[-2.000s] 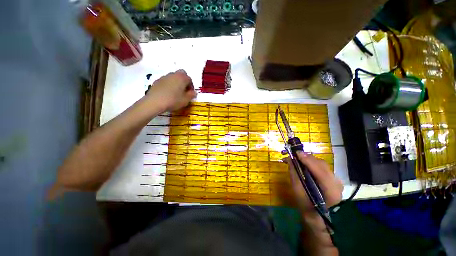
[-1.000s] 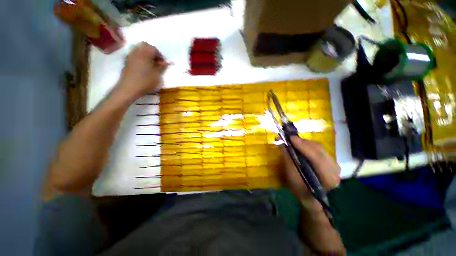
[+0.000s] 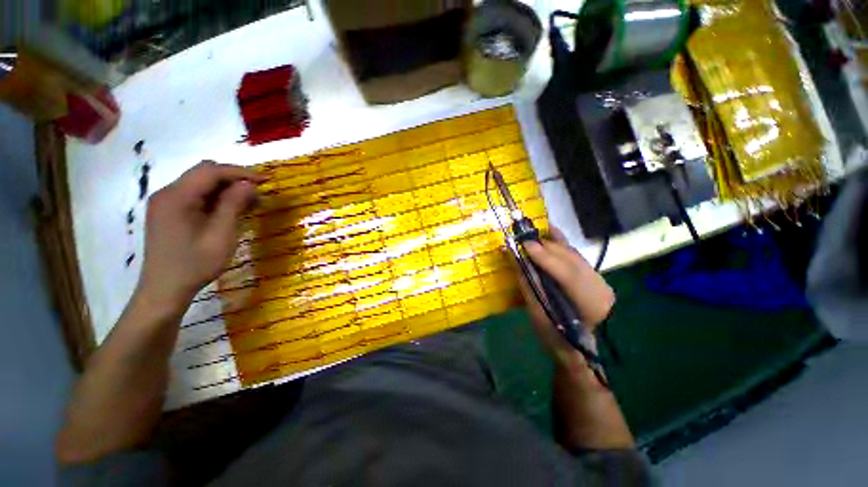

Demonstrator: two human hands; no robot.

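The amber flexible circuit sheet (image 3: 457, 257) lies tilted on the white bench top. Thin lead wires lie across its left and middle parts, and several stick out past its left edge. My left hand (image 3: 198, 228) is over the sheet's upper left corner, thumb and forefinger pinched on what looks like a short red lead wire, mostly hidden by the fingers. My right hand (image 3: 571, 281) holds the dark soldering iron (image 3: 550, 285) over the sheet's right part, tip pointing up towards the far edge. Whether the tip touches the sheet I cannot tell.
Beyond the sheet are a red wire bundle (image 3: 271, 103), a brown carton (image 3: 400, 57) and a yellowish tin (image 3: 497, 57). To the right are a black soldering station (image 3: 609, 152), a green-rimmed solder spool (image 3: 647, 33) and stacked amber sheets (image 3: 761, 114). A red container (image 3: 88, 114) stands far left.
The view has turned and shifted, so the bench appears tilted. My left hand has moved from beside the wire bundle to the sheet's upper left corner. My right hand still holds the iron over the sheet.
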